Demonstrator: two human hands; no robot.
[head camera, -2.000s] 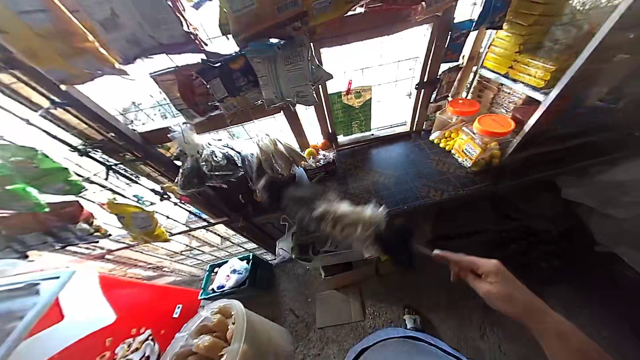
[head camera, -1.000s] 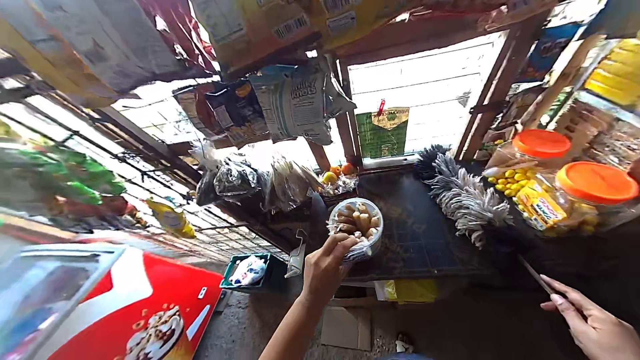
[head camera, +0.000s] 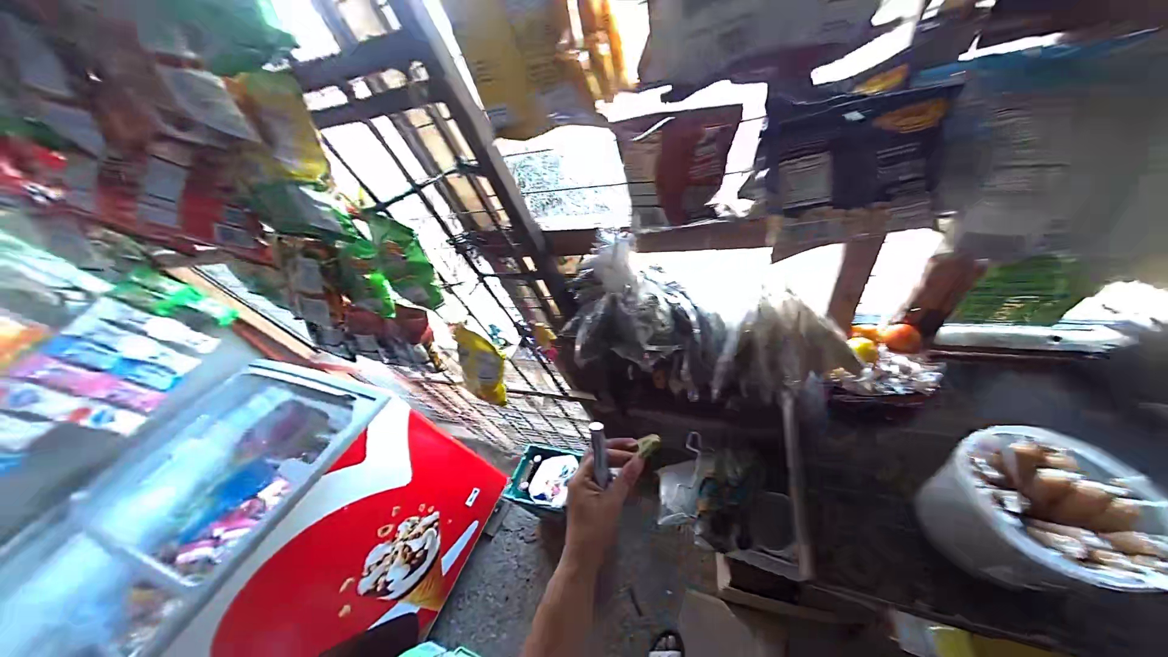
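Observation:
My left hand (head camera: 598, 497) is raised in front of the shop corner, shut on a pale marker-like stick (head camera: 599, 453). Its fingertips also pinch a small yellowish-green piece (head camera: 648, 445) that I cannot identify. Behind the hand, a green basket (head camera: 520, 500) with a white plastic-wrapped item stands low by the wire grille. At the right, a round white tub (head camera: 958, 511) of brown wrapped items rests on the dark counter (head camera: 867, 511). My right hand is out of view. A blurred pale, fluffy shape (head camera: 1127, 306) shows at the right edge, perhaps the feather duster.
A red ice-cream freezer (head camera: 310, 566) with a glass top stands at the left. Hanging snack packs (head camera: 479, 365) line the wire grille (head camera: 474, 265). Plastic bags (head camera: 639, 319) hang above the counter, near several orange and yellow fruits (head camera: 899, 338). Cardboard (head camera: 712, 630) lies on the floor.
The view has swung far to the left. My left hand has left the tub and now holds the stick and small piece. My right hand, earlier on the feather duster's handle, is out of view.

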